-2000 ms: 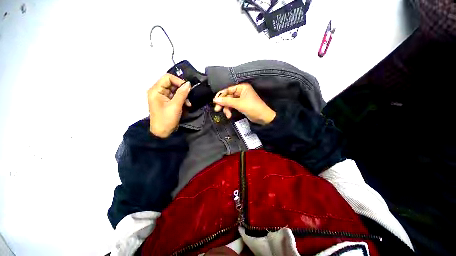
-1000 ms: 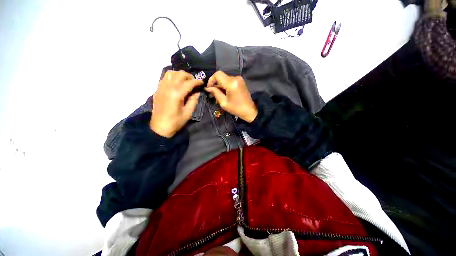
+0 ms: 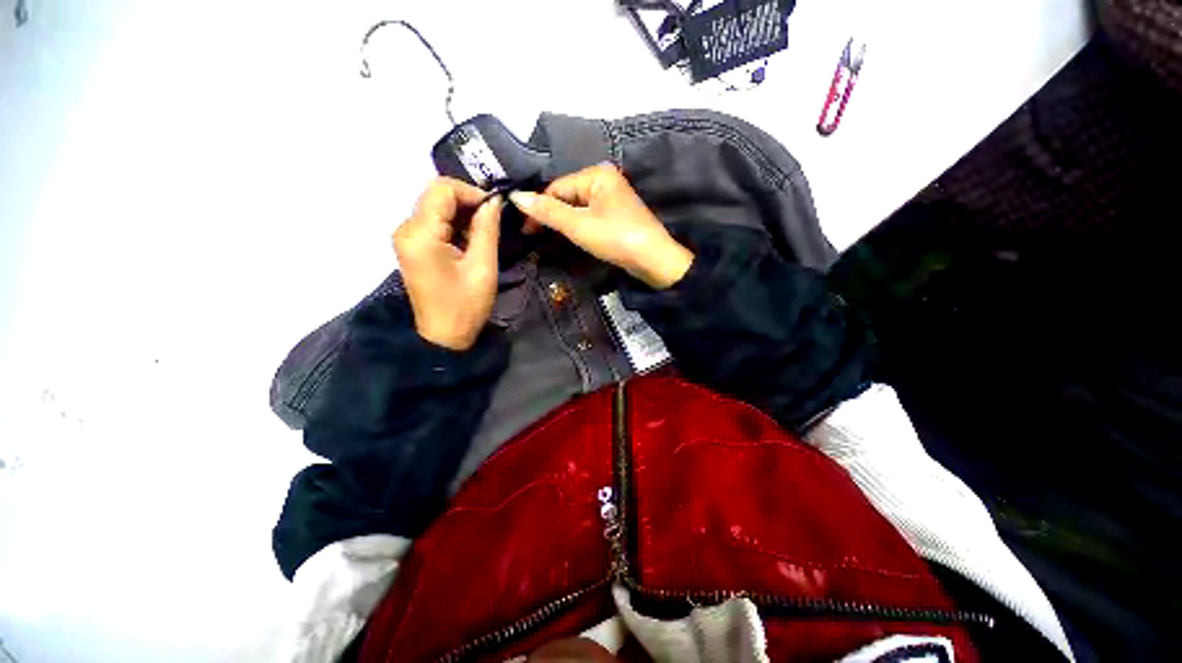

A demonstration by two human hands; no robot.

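A grey denim jacket (image 3: 713,168) lies on the white table, on a black hanger (image 3: 519,158) with a thin metal hook. My left hand (image 3: 451,259) and my right hand (image 3: 607,223) meet at the collar opening. Their fingertips pinch a thin dark cord, the tag string (image 3: 503,188), between them. A small black and white label (image 3: 480,158) shows on the hanger just above my left fingers. Brass-coloured buttons (image 3: 559,294) run down the placket. A white printed tag (image 3: 635,334) lies beside the placket, below my right wrist.
Loose black and white hang tags (image 3: 736,39) lie at the table's far edge. Red-handled thread snips (image 3: 840,99) lie to their right. The white table (image 3: 156,259) extends to the left. Dark fabric (image 3: 1037,337) fills the right side. My red jacket front covers the jacket's lower part.
My fingertips have moved up towards the hanger, and the dark cord now shows between them. The black and white label on the hanger and the white tag by the placket show more fully.
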